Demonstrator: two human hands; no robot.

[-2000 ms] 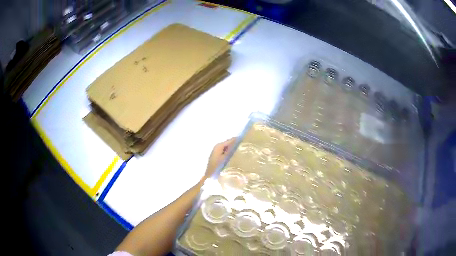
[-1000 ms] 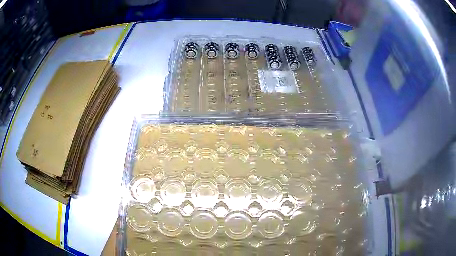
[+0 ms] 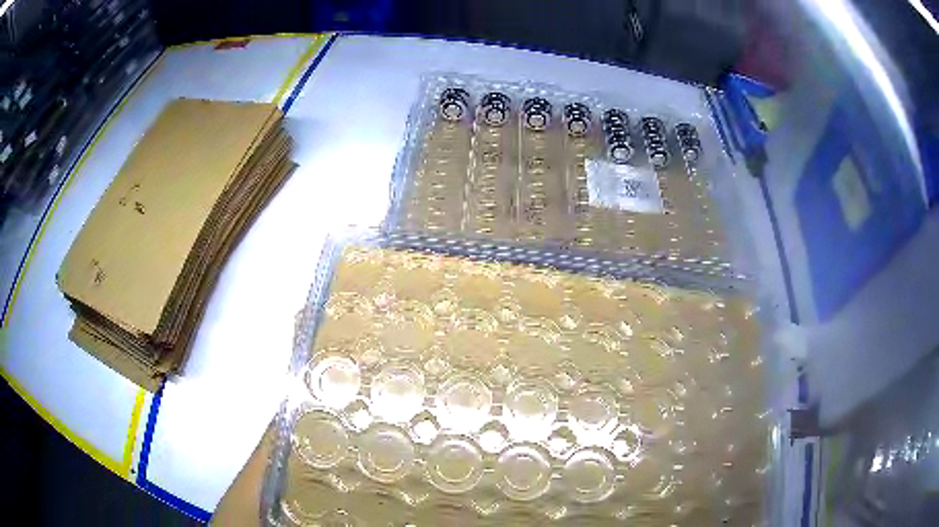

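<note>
A clear blister tray (image 3: 494, 350) with rows of round pockets lies nearest me; tan shows through it and no parts can be made out in the pockets. Behind it is a clear slotted supply tray (image 3: 499, 175). Short groups of dark ring-shaped parts (image 3: 536, 113) stand at the far ends of its channels. A white label (image 3: 624, 186) is on it. A tan shape that looks like my left forearm (image 3: 243, 492) shows at the blister tray's lower left edge; my left hand itself is hidden or too blurred to tell. My right hand is out of the picture.
A thick stack of cardboard sheets (image 3: 154, 216) stands at left on the white bench. A partition with a blue document holder (image 3: 860, 206) bounds the right side. A small blue bin (image 3: 749, 108) is at the far right corner. A dark bracket (image 3: 804, 423) sits at the partition's edge.
The view has swung right from the cardboard stack to the trays, then slightly back left. My left hand, seen at the blister tray's left edge two seconds ago, no longer shows clearly.
</note>
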